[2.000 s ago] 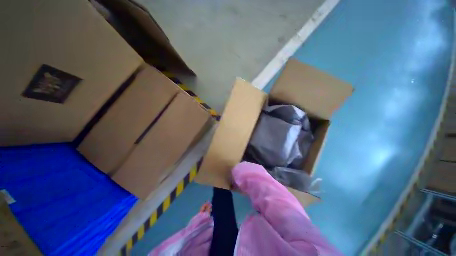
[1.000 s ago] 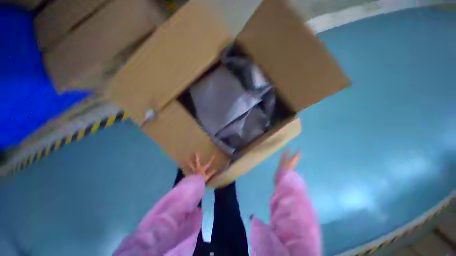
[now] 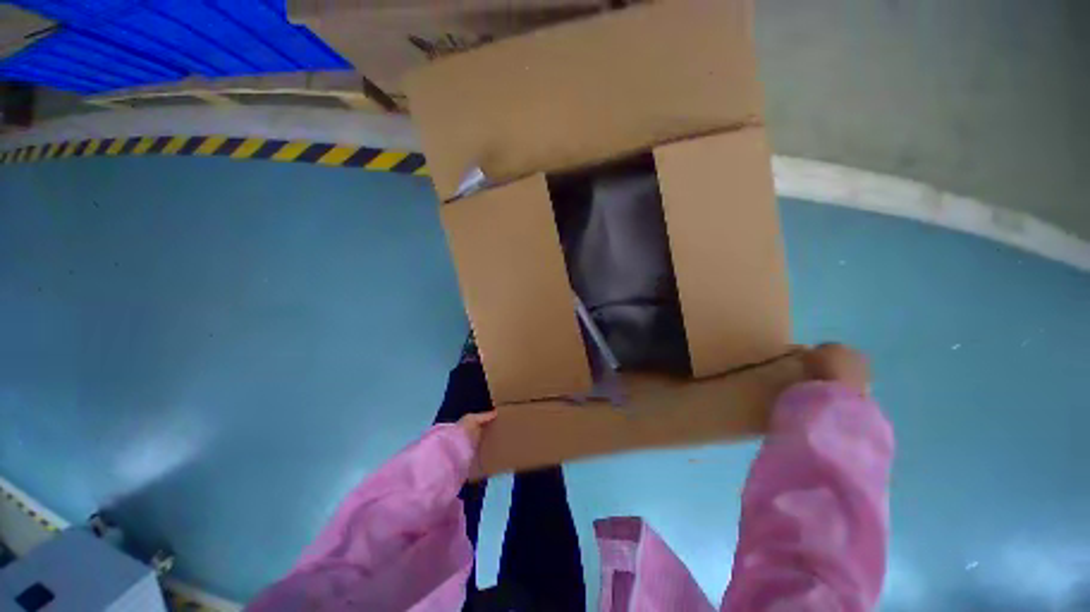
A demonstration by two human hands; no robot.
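Observation:
A cardboard carton point(image 3: 729, 251) stands in front of me on the blue-green floor. Its two side flaps are folded inward, with a gap between them. Grey bags point(image 3: 618, 245) show through the gap. The far flap is raised outward, and the near flap point(image 3: 634, 418) tilts toward me. My left hand point(image 3: 476, 424) holds the near flap's left corner. My right hand point(image 3: 837, 366) grips its right end, fingers partly hidden.
Blue sheeting or crates point(image 3: 191, 42) lie at the upper left beside another carton point(image 3: 371, 48). Yellow-black tape point(image 3: 257, 150) edges the aisle. A grey-white box-like unit point(image 3: 84, 580) stands at the lower left. Grey floor lies beyond a white line.
The carton's side flaps have folded inward over the grey bags. Both hands have moved onto the near flap, the right one from beside the carton. The view has turned.

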